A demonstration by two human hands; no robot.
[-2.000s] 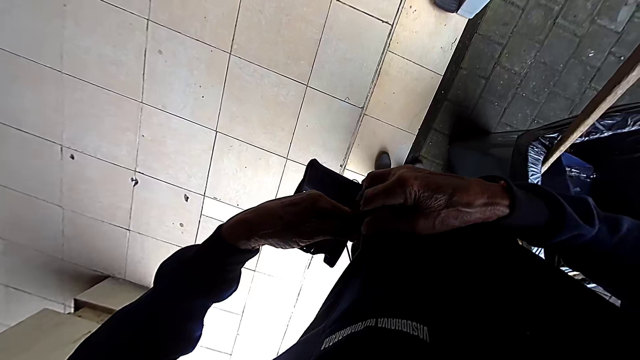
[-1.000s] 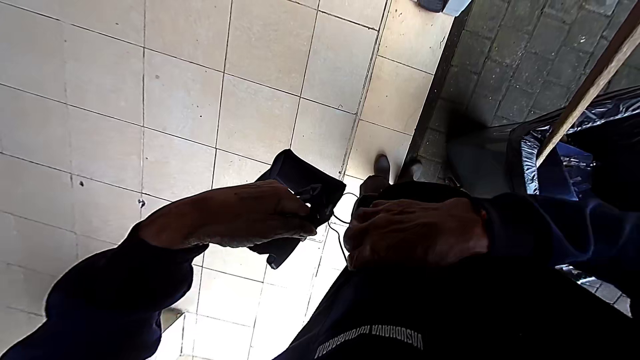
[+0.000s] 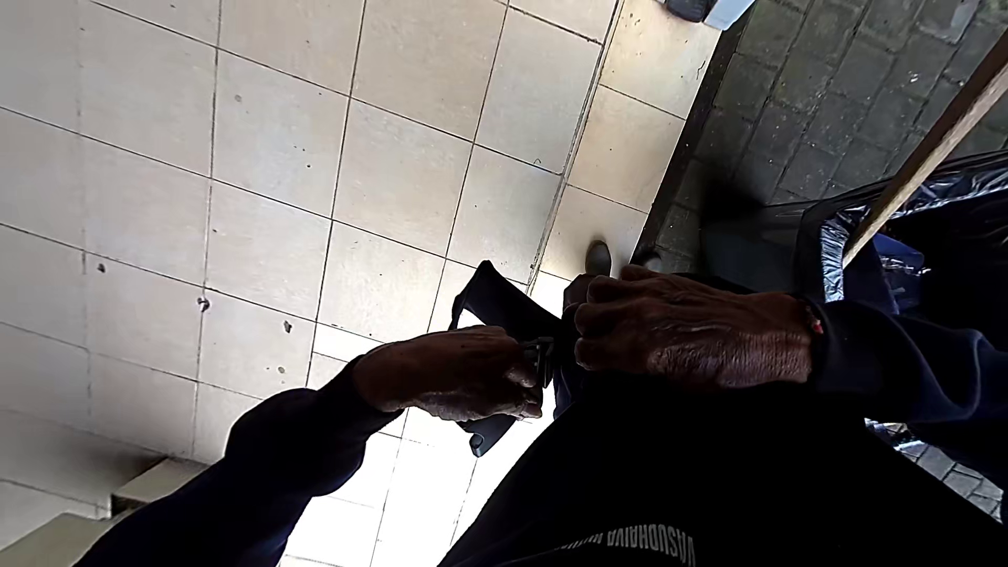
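Note:
My left hand (image 3: 457, 374) reaches in from the lower left, its fingers curled on a dark, flared item (image 3: 508, 303) beside my waist; shadow hides what kind of item it is. A small dark clip-like part (image 3: 542, 354) shows at the fingertips. Close by on the right, my right hand (image 3: 693, 327) has bent fingers against dark material at the front of my body. The back of that hand faces the camera, so whether its fingers grip anything is hidden. Dark clothing (image 3: 709, 465) with printed writing fills the lower right.
Pale floor tiles (image 3: 409, 165) meet dark paving (image 3: 819, 94) along an edge. A bin lined with black plastic (image 3: 835, 260) stands at the right, with a wooden pole (image 3: 929, 150) across it. A shoe (image 3: 598, 258) is below my hands. A pale block or step (image 3: 157, 480) lies lower left.
My left hand has moved right since one second ago, bringing the dark item close to my right hand. The thin cord loop seen then between the hands no longer shows.

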